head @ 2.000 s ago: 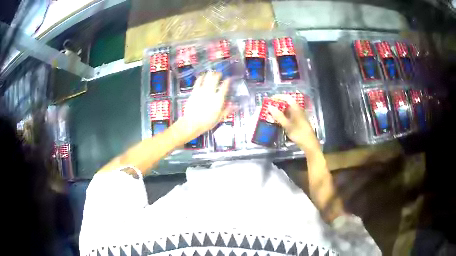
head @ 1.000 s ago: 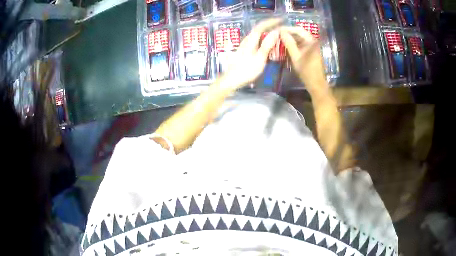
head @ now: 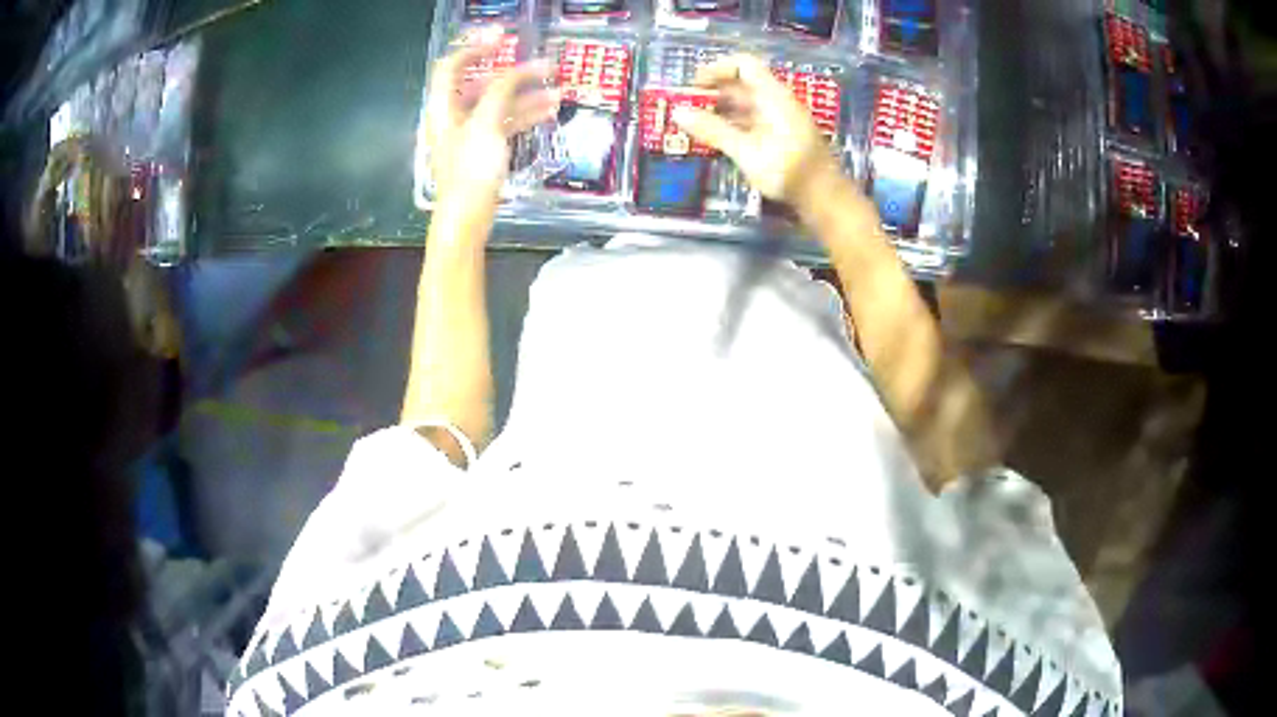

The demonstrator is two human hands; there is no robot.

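A clear blister tray (head: 532, 224) lies in front of me, its far row cut by the top edge. Its pockets hold printed packs with red patterned tops and blue lower panels. My right hand (head: 756, 126) pinches the top of a printed pack (head: 672, 182) at the middle pocket of the near row; the pack sits slightly low in or over its pocket. My left hand (head: 483, 119) is over the leftmost near pocket, fingers spread, partly covering a pack there; no pack is visibly gripped. Another pack (head: 588, 140) lies between my hands, its lower panel glaring white.
A second filled tray (head: 1155, 182) lies to the right, partly in shadow. Trays (head: 161, 126) and what appears to be another person's hand (head: 91, 182) are at the far left. The dark green surface (head: 308, 140) shows between. Brown carton flaps (head: 1043, 322) are at the lower right.
My left hand has moved left, away from my right hand, to the tray's left end. My right hand has moved left from the fourth near pocket to the middle one. The view has shifted slightly.
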